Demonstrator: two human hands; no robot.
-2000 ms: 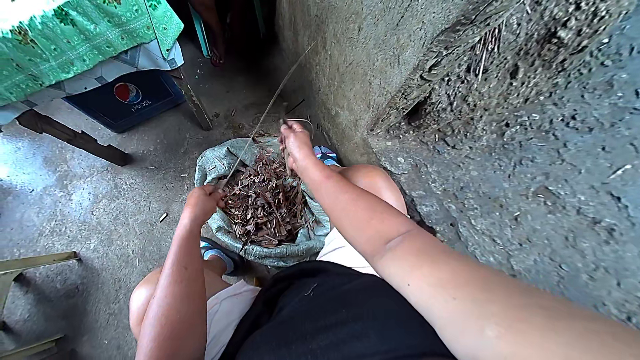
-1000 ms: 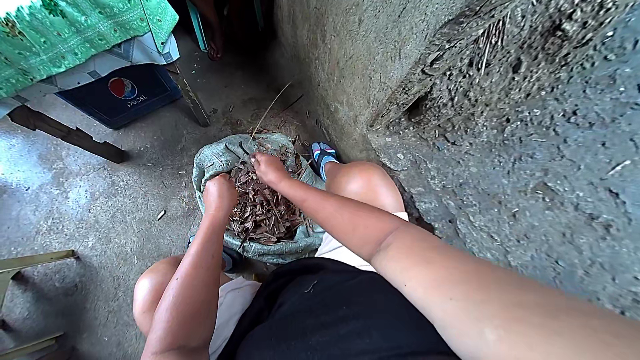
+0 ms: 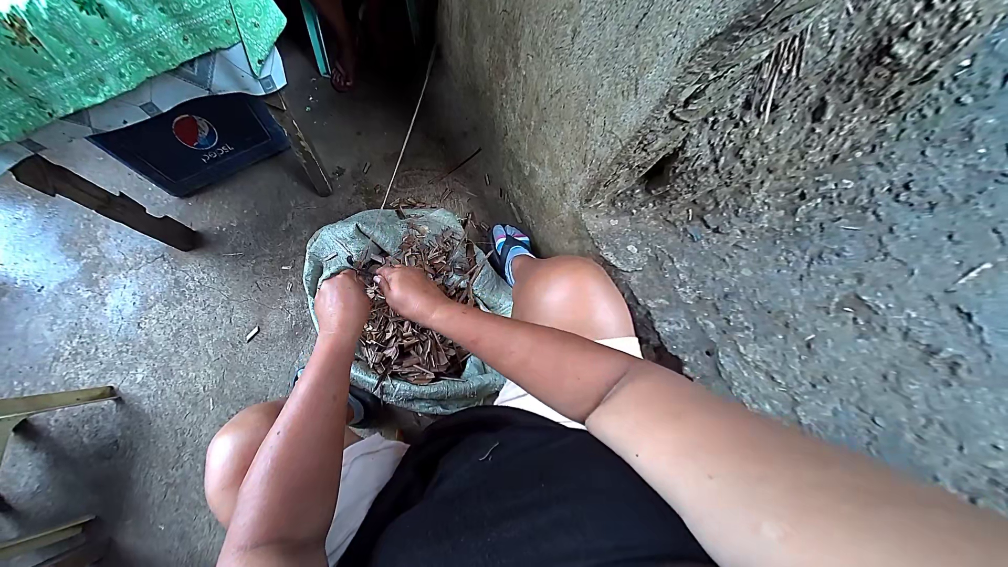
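Observation:
A pale green woven sack (image 3: 449,399) with a rolled-down rim stands between my knees, holding a heap of brown dry leaf or bark scraps (image 3: 415,346). At the sack's left side, my left hand (image 3: 342,303) is curled over the scraps with its fingers out of sight. Just to its right, my right hand (image 3: 409,293) pinches something small and dark that I cannot make out. A long thin pale stem (image 3: 411,130) rises from the sack's far rim toward the dark corner; whether either hand holds its lower end is hidden.
A rough concrete wall (image 3: 535,102) runs close along the right. At the upper left stand a table with a green cloth (image 3: 118,47) and a dark blue Pepsi panel (image 3: 197,142) below it. Another person's foot (image 3: 342,75) shows beyond. Wooden furniture legs (image 3: 59,400) are at the lower left.
Two seconds ago my hands were apart, with the long stem between them. My right hand has come down and left, and both hands are now close together over the scraps. The stem now stands beyond them.

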